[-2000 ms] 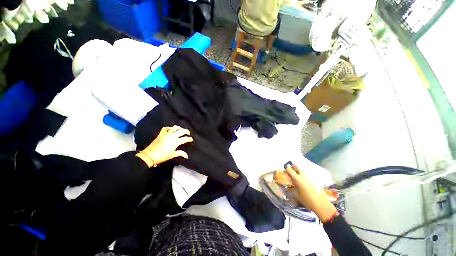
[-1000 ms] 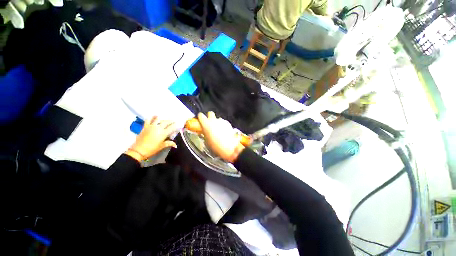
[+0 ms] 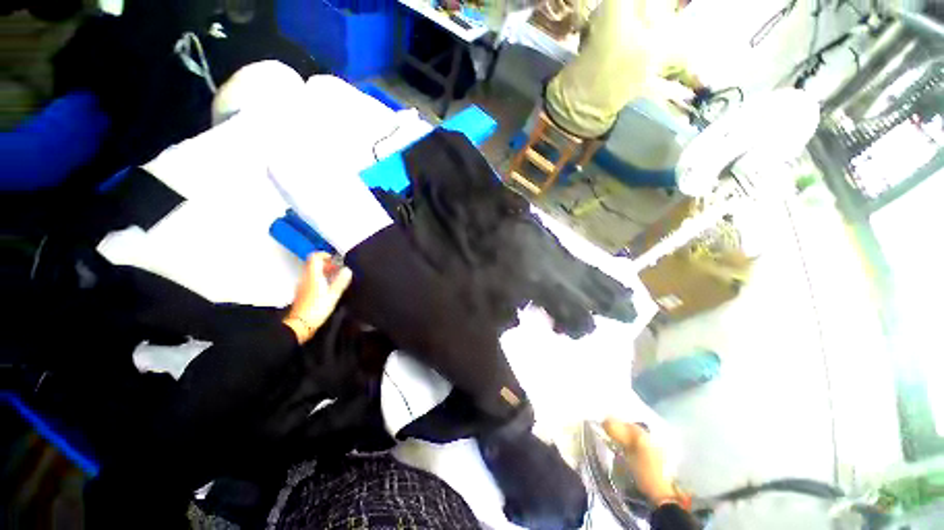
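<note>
The black garment [image 3: 435, 285] lies across the table over the sleeve board, with a small brown label near its lower end. The pale sleeve board [image 3: 321, 186] shows beyond its left edge, above its blue base [image 3: 300, 236]. My left hand [image 3: 316, 298] pinches the garment's left edge. My right hand [image 3: 644, 455] is at the table's right edge, around the handle of the steam iron [image 3: 606, 481]. The hand is blurred and covers most of the handle. The iron is off the garment.
The white table cover [image 3: 223, 259] shows around the board. A round pale padded lump [image 3: 254, 88] is at the far left corner. Beyond the table a person [image 3: 611, 72] sits on a wooden stool [image 3: 547, 155]. A cardboard box [image 3: 688, 280] and a teal roll [image 3: 678, 376] are at the right.
The iron was over the garment one second ago and is now back at the right edge with my right hand. My left hand has gone from lying spread to pinching the garment's edge.
</note>
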